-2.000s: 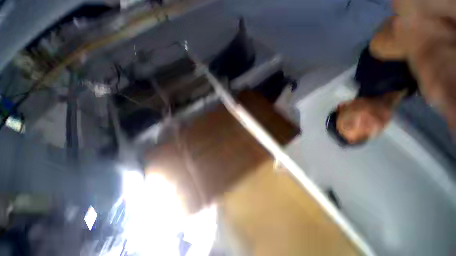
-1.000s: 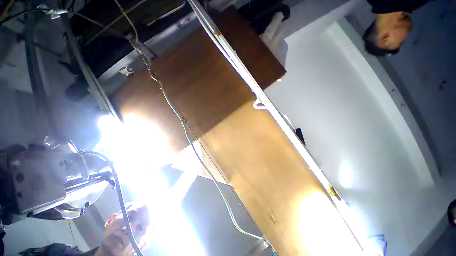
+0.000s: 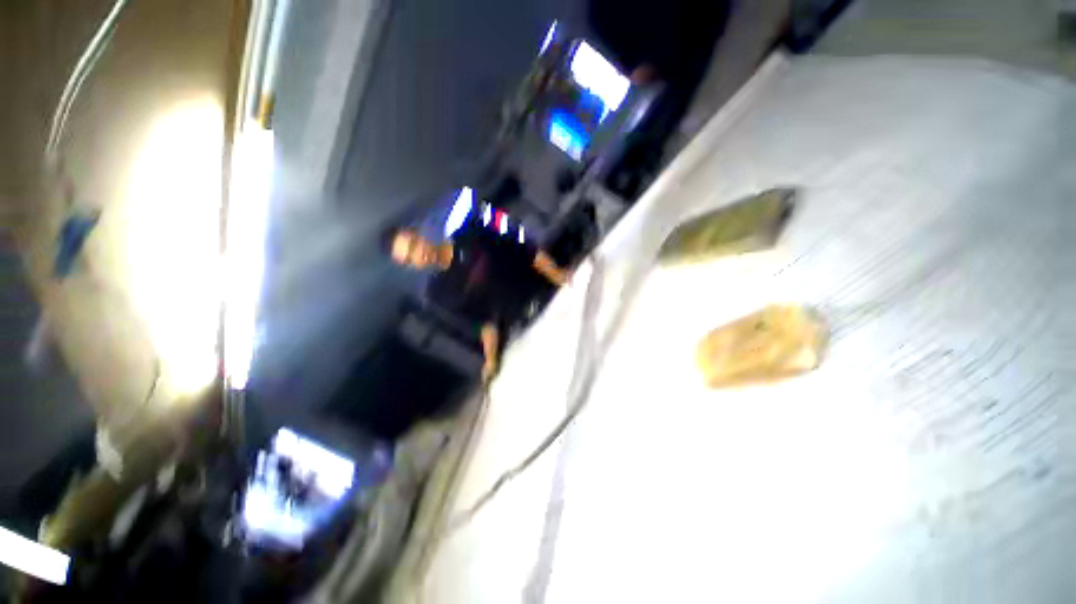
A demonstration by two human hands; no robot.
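Observation:
The view is tilted and blurred. A large white paper marker [image 3: 920, 271] with fine printed lines covers the table on the right, washed out by glare at the bottom. A yellow-tan block weight [image 3: 763, 346] lies on it. A flat olive-brown metal weight [image 3: 729, 229] lies just above the block in the picture, apart from it. A thin dark cable [image 3: 539, 451] runs over the pale surface near the table's edge. Neither my left hand nor my right hand is in the picture.
A person in dark clothes [image 3: 490, 277] is at the table's far edge, with a hand near it. A bright lamp tube [image 3: 248, 254] and a pale cable [image 3: 80, 77] are at the upper left. Crumpled grey material [image 3: 395, 507] lies beside the table's edge.
The view has swung from the overhead lamp, cables and brown boards down to the paper-covered table. The two weights have come into view. The cutting machine motor and the hand-like shape at lower left are gone.

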